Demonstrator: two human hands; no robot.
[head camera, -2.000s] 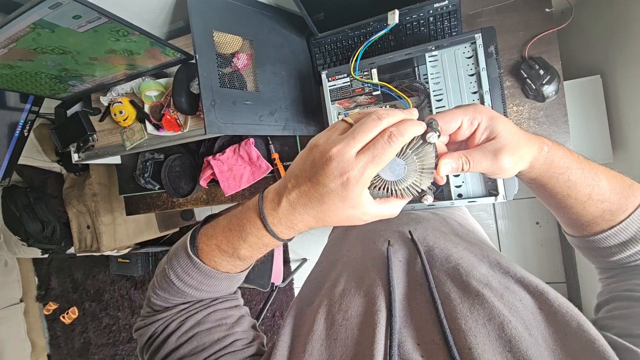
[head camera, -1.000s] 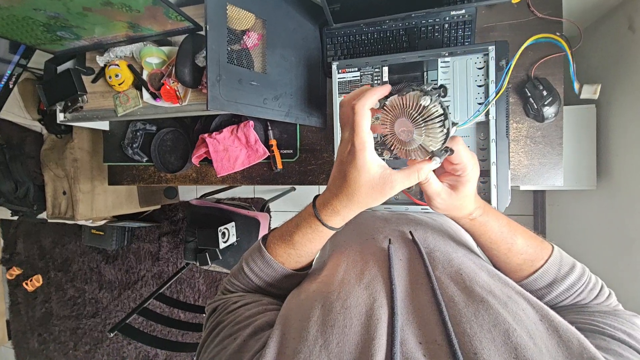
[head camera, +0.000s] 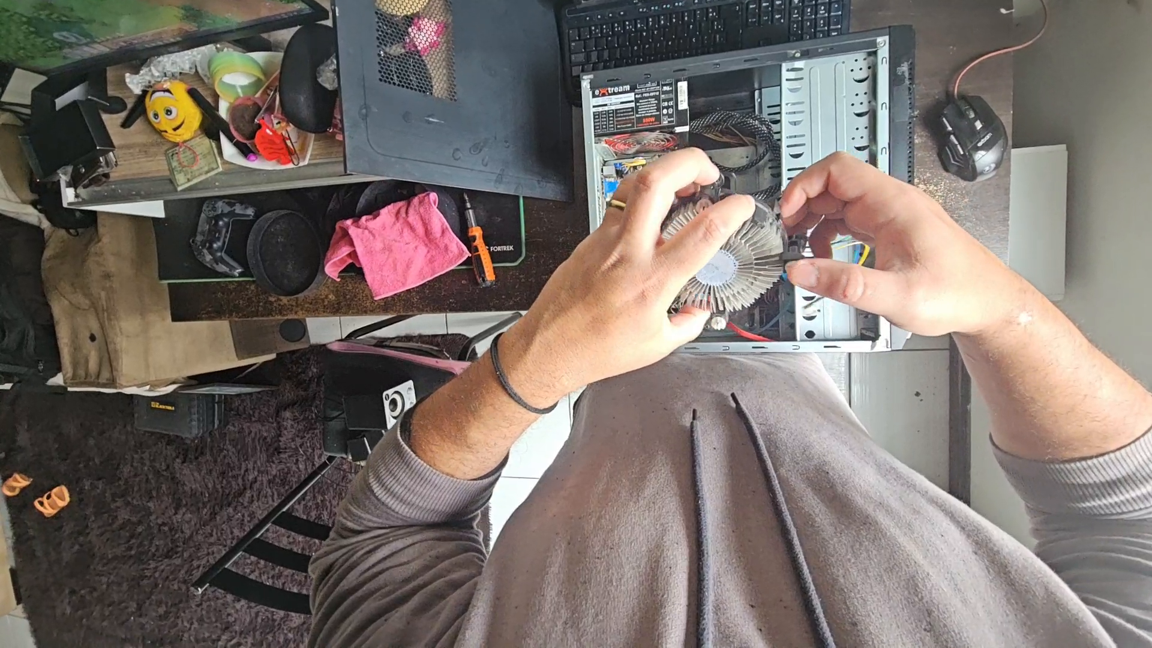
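My left hand (head camera: 630, 261) grips a round CPU cooler with radial metal fins (head camera: 727, 261), its fingers spread across the top and left side. The cooler is held over an opened computer case (head camera: 841, 117) lying on the desk. At the cooler's right edge, my right hand (head camera: 886, 247) has its thumb and fingertips at a dark mounting leg (head camera: 794, 247). Yellow and blue wires (head camera: 850, 252) show behind my right fingers. Inside the case are a labelled power supply (head camera: 634, 108) and black sleeved cables (head camera: 738, 130). My palms hide part of the case's inside.
A black side panel (head camera: 459, 117) lies left of the case, a keyboard (head camera: 702, 40) beyond it, a mouse (head camera: 974, 137) to the right. An orange-handled screwdriver (head camera: 479, 247), pink cloth (head camera: 396, 243), round black container (head camera: 286, 254) and game controller (head camera: 220, 236) lie at left.
The cooler has turned in my hands, and my left fingers now lie over its top. My right hand has moved from its lower edge to its right side. The yellow and blue wires hang lower.
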